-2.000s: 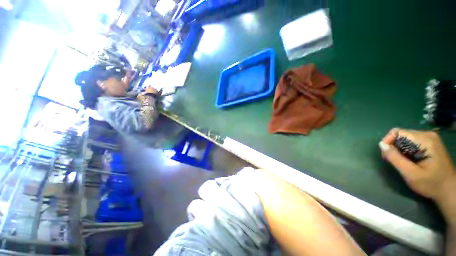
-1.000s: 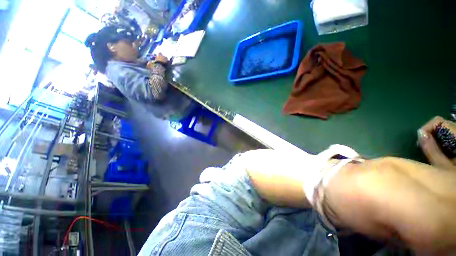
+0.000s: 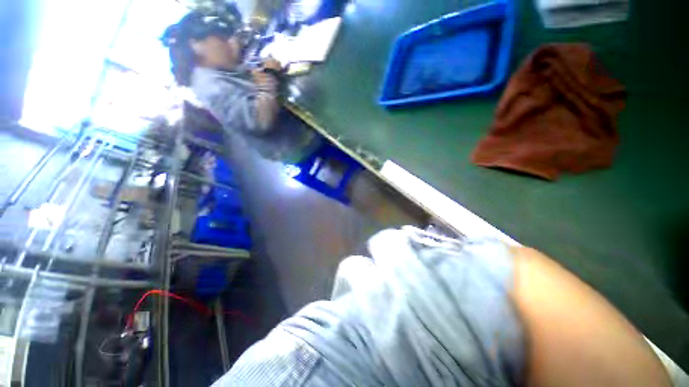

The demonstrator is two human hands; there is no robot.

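Note:
Neither of my hands is in the picture; only a sleeve and a bare upper arm show at the bottom. Nearest in front, a crumpled brown cloth (image 3: 557, 113) lies on the green bench top (image 3: 446, 155). A shallow blue tray (image 3: 449, 54) lies left of the cloth, with small dark bits inside that are too blurred to tell apart. A white packet in clear wrapping (image 3: 583, 10) lies above the cloth, cut off by the top edge.
The bench's pale front edge (image 3: 431, 198) runs diagonally down to the right. Another person (image 3: 234, 91) sits farther along the bench by white papers (image 3: 313, 41). A blue stool (image 3: 329, 172) stands on the floor below. Metal racks with blue bins (image 3: 220, 219) stand at the left.
The view has swung, so the tray, cloth and packet sit farther right and higher. The hand holding dark pieces at the right has left the picture, as has the forearm seen one second ago.

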